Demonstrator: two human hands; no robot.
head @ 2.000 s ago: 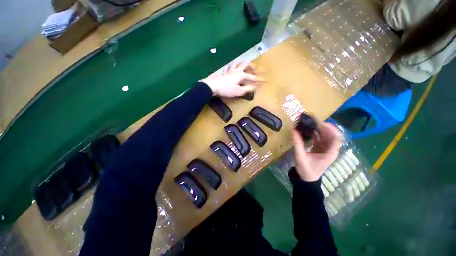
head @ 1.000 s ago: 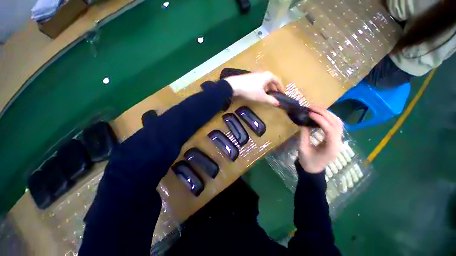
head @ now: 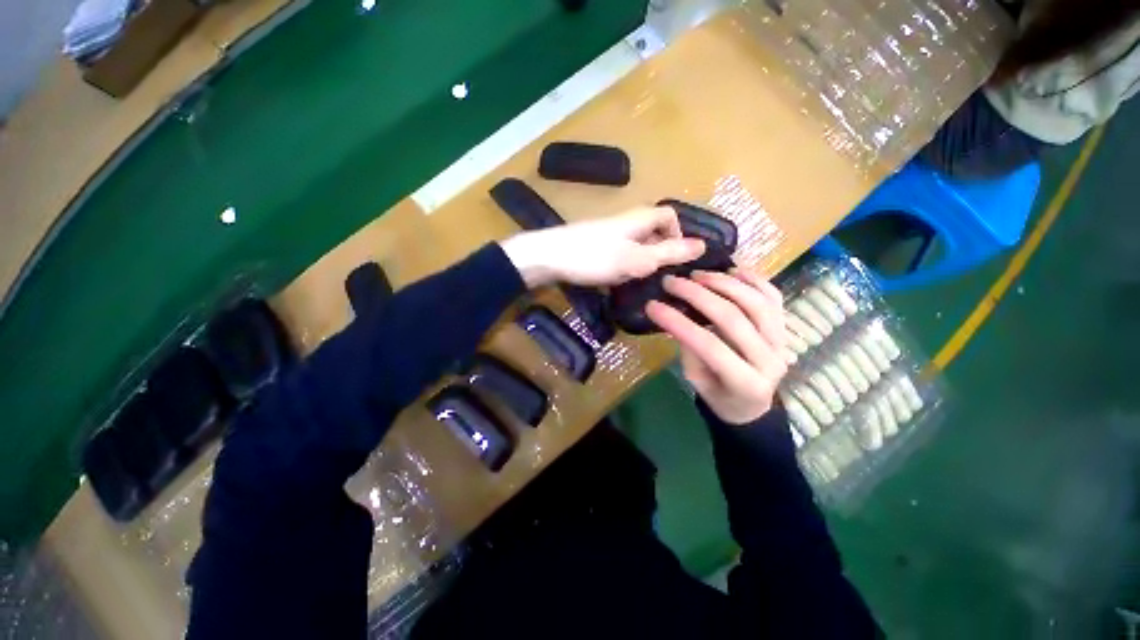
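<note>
My left hand [head: 615,248] and my right hand [head: 731,335] meet over the bench. Between them are dark parts: a glossy-faced black part [head: 705,226] at my left fingertips and a black part [head: 634,308] under my right fingers. Whether these are joined cannot be told. Nearer me lie glossy-faced black parts [head: 470,426] in a slanting row, the farthest partly hidden by my hands. Matte black halves [head: 584,164] lie toward the belt, one partly behind my left sleeve. Several black cases [head: 188,403] sit side by side in the clear tray at the left.
A green conveyor belt [head: 325,138] with white scraps runs beyond the cardboard-covered bench [head: 700,125]. Clear blister trays [head: 863,75] lie at the far right end. A tray of white parts [head: 863,375] is below the bench at right. A person's sleeve [head: 1063,106] and blue stool [head: 963,219] are beyond.
Both hands have moved left and nearer together over the bench with the dark parts. The right hand has come in from the bench edge to the end of the glossy row.
</note>
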